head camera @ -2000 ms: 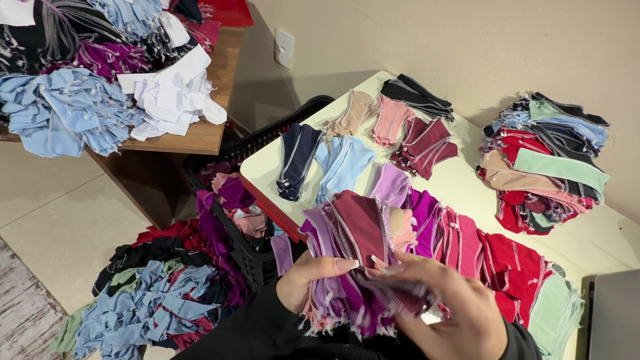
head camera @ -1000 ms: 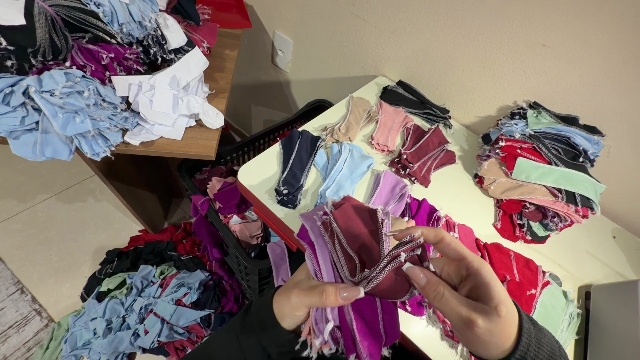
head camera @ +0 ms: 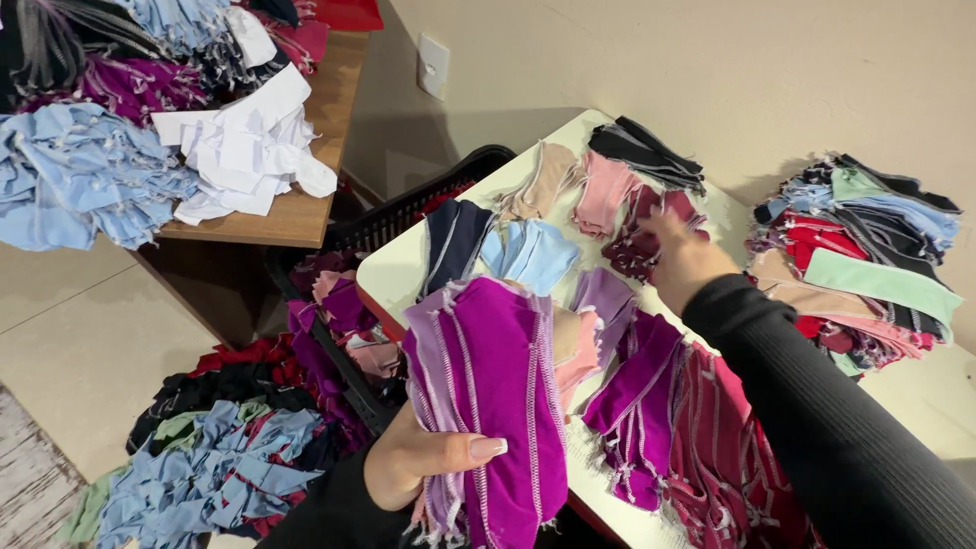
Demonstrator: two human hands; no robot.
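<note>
My left hand (head camera: pixel 427 457) grips a bundle of stitched fabric pieces (head camera: pixel 496 396), a purple one on top with lilac, beige and pink ones beneath. My right hand (head camera: pixel 682 252) is over the burgundy fabric pile (head camera: pixel 637 236) on the white table; its fingertips are blurred, and whether they hold a piece cannot be told. Around it lie a black pile (head camera: pixel 648 152), a pink pile (head camera: pixel 602 191), a beige pile (head camera: pixel 540 181), a navy pile (head camera: pixel 456 242), a light blue pile (head camera: pixel 531 255) and a lilac pile (head camera: pixel 606 305). Nearer me are a purple pile (head camera: pixel 637 404) and a dark pink pile (head camera: pixel 709 442).
A mixed fabric stack (head camera: pixel 854 267) stands on the right of the white table (head camera: pixel 396 271). Left of the table is a black plastic basket (head camera: pixel 396 221) with scraps. A wooden table (head camera: pixel 305 202) holds white and blue scraps; another scrap heap (head camera: pixel 221 457) lies on the floor.
My right hand has left the bundle and moved forward to the burgundy pile. The burgundy pieces on top of the bundle are gone from there, and purple now shows. My left hand still holds the bundle.
</note>
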